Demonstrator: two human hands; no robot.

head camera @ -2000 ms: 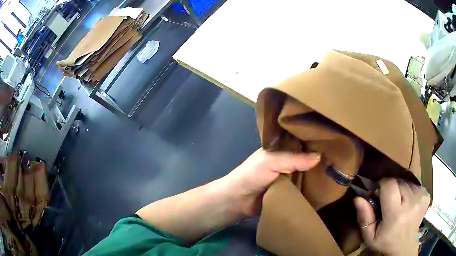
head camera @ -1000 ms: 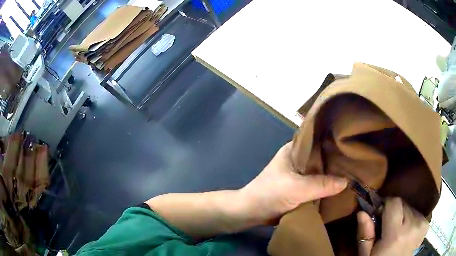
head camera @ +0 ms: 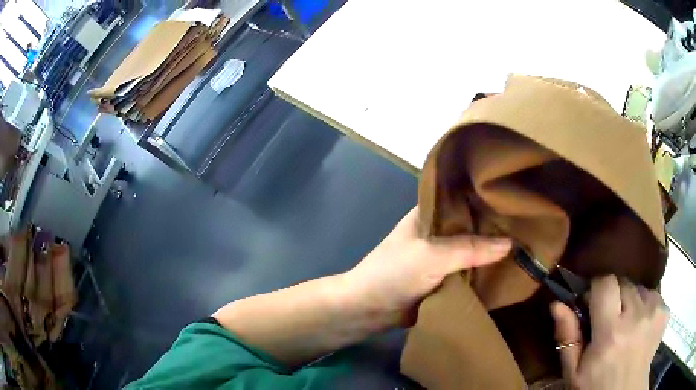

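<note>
A tan-brown garment panel [head camera: 565, 122] is bunched into a hood-like opening over the table's near edge, with orange-brown cloth inside the fold. My left hand [head camera: 412, 266] grips the cloth at the left of the opening, thumb on top pointing right. A short dark strip [head camera: 531, 263] lies inside the opening, just right of my left thumb. My right hand [head camera: 610, 331], wearing a ring, is closed around a small dark tool [head camera: 563, 286], likely thread snips. Its tip meets the lower right end of the strip; the rest is mostly hidden by my fingers.
A long white table [head camera: 458, 61] with a pale wood edge lies behind the garment. A sewing machine [head camera: 679, 87] is at the right rim. Stacked brown cut panels [head camera: 156, 65] lie on a trolley at upper left. Limp brown cloth [head camera: 38, 293] hangs at lower left. The floor is dark.
From two seconds ago, the upper fold has lifted and the opening is wider. Since one second ago, the hands and garment have shifted slightly up and left in view, and the strip shows more clearly.
</note>
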